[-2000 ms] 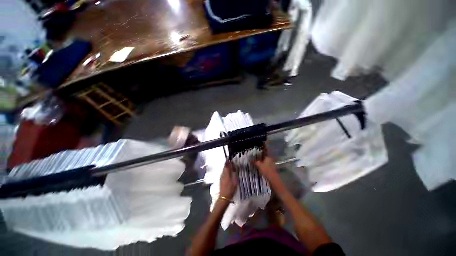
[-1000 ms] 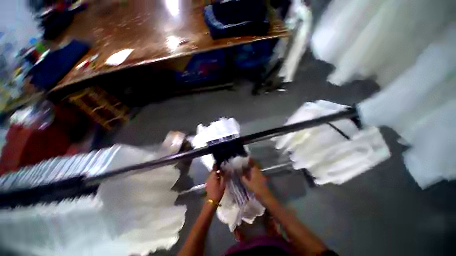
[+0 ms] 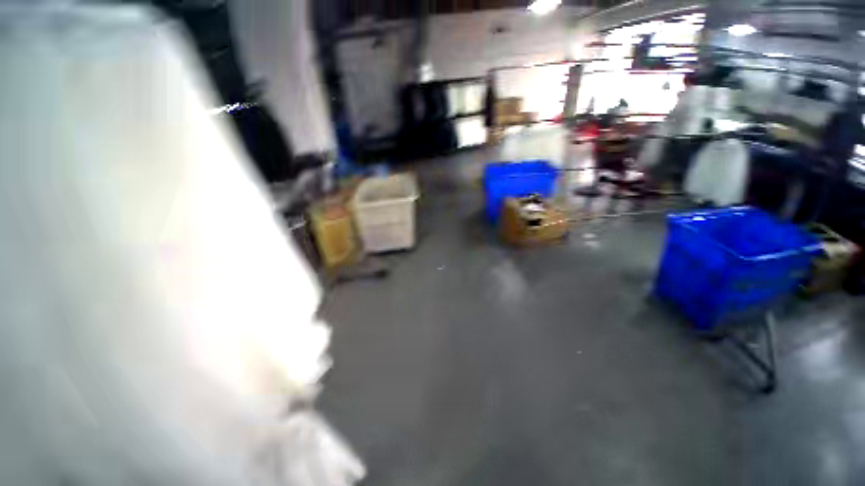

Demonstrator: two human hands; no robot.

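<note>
White garments (image 3: 142,247) fill the left side of the view, very near and blurred. Their ragged lower edge hangs over the grey floor. The rail that bears them does not show. Neither my left hand nor my right hand is in view, so I cannot tell what they hold.
A large blue plastic bin (image 3: 726,266) stands at the right by a metal leg on a castor. A second blue bin (image 3: 520,182) stands farther off behind an open carton (image 3: 533,223). An off-white bin (image 3: 386,214) stands beside a brown carton (image 3: 334,235). Grey concrete floor (image 3: 455,361) spreads ahead.
The view has swung up and away from the rail and worktable to the open floor with bins. Both hands, earlier on the small bunch of hung white garments, have left the view.
</note>
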